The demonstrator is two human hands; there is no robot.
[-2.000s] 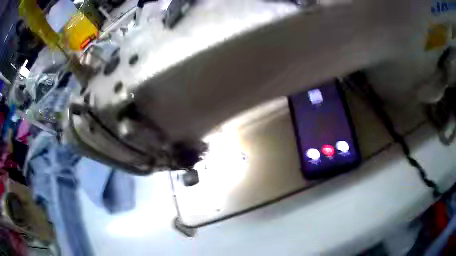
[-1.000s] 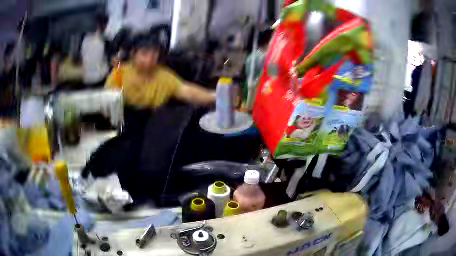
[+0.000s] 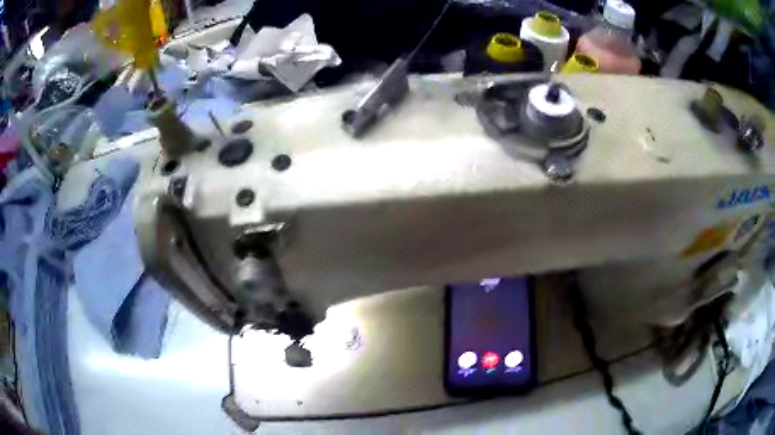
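No hand shows clearly; both of my hands are out of the picture. The cream-white sewing machine (image 3: 442,195) lies across the view, with blue lettering at its right. Its needle area (image 3: 276,319) is at the left end, in bright lamp glow, with a small dark knob (image 3: 298,353) beside it. A black smartphone (image 3: 490,340) with a purple screen and red button lies on the beige bed plate (image 3: 387,344), its top partly hidden by the machine arm. No cloth shows under the needle area.
Light-blue cut pieces (image 3: 106,255) lie left of the machine, beside long stacked strips (image 3: 41,314). A twisted black cable (image 3: 597,357) runs right of the phone. Behind the machine are a white thread cone (image 3: 545,38), a dark cone (image 3: 503,58) and a pink bottle (image 3: 610,47).
One second ago the view was raised towards a person in yellow and a red bag. Now it points down at the machine and phone again. The phone lies on the bed as two seconds ago.
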